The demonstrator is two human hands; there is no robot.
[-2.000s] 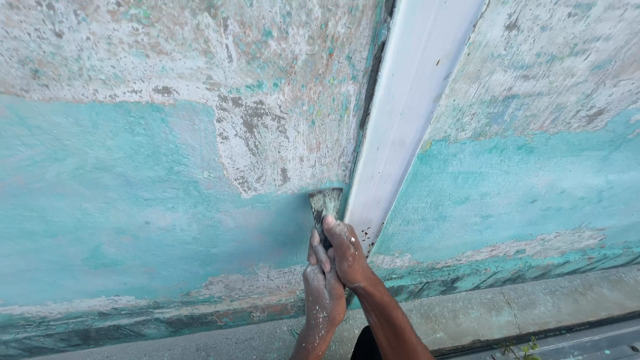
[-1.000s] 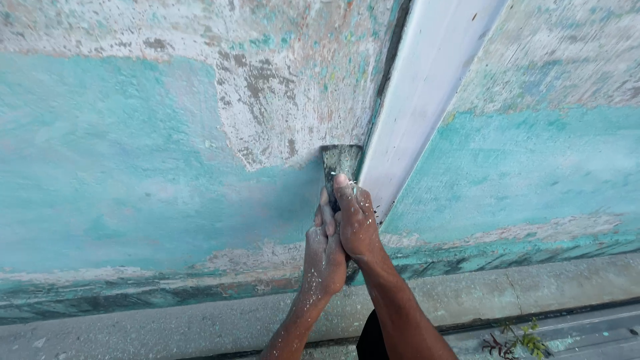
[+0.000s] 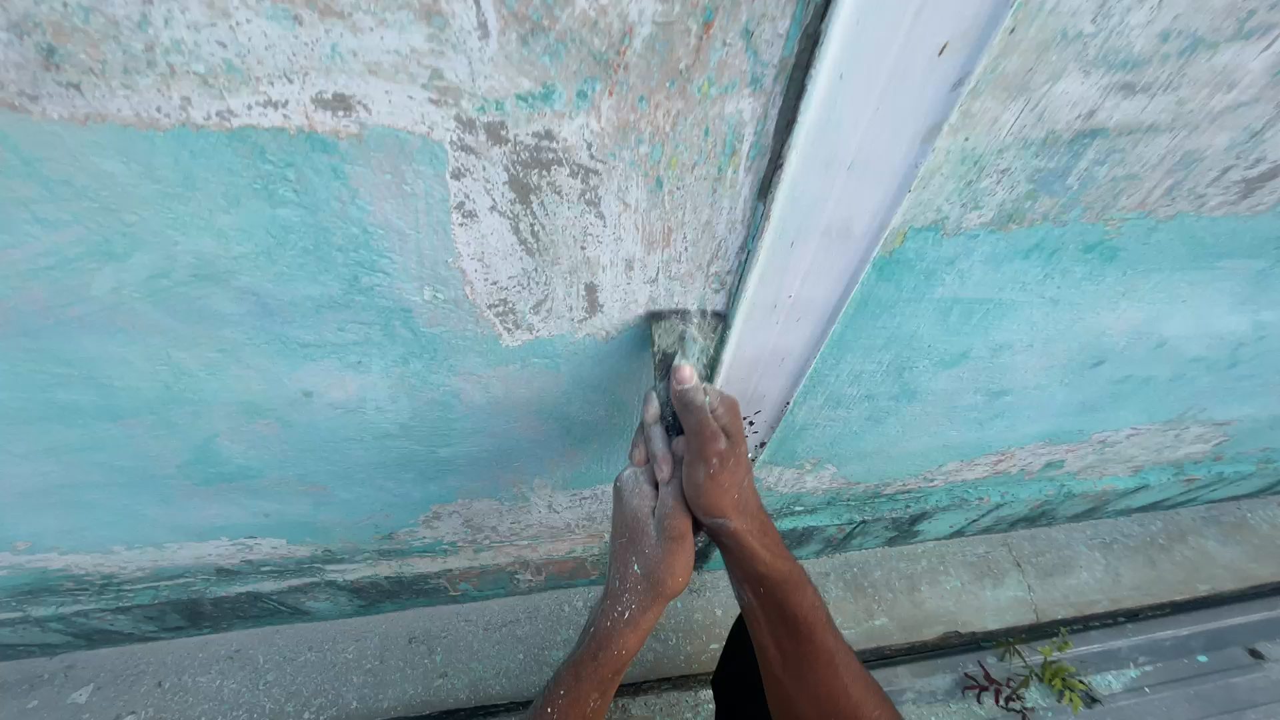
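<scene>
A scraper (image 3: 686, 335) with a wide flat metal blade lies with its edge against the wall, where turquoise paint (image 3: 300, 400) meets a bared whitish patch (image 3: 600, 240). The blade's right corner is beside the white vertical strip (image 3: 820, 220). My right hand (image 3: 712, 450) is closed around the scraper's dark handle, its thumb pointing up toward the blade. Pressed against it from the left, my left hand (image 3: 655, 520) also grips the handle, with its fingers extended along it. Pale dust covers the left hand and forearm. Most of the handle is hidden by the hands.
Along the wall's foot runs a concrete ledge (image 3: 930, 580). Below it at the lower right is a grey ribbed surface (image 3: 1180, 650) with a small plant (image 3: 1045, 680). More turquoise and scraped wall (image 3: 1100, 150) continues right of the strip.
Both hands stay on the scraper throughout. Against the wall, its blade remains near the lower edge of the bared patch beside the white strip. The view has shifted somewhat.
</scene>
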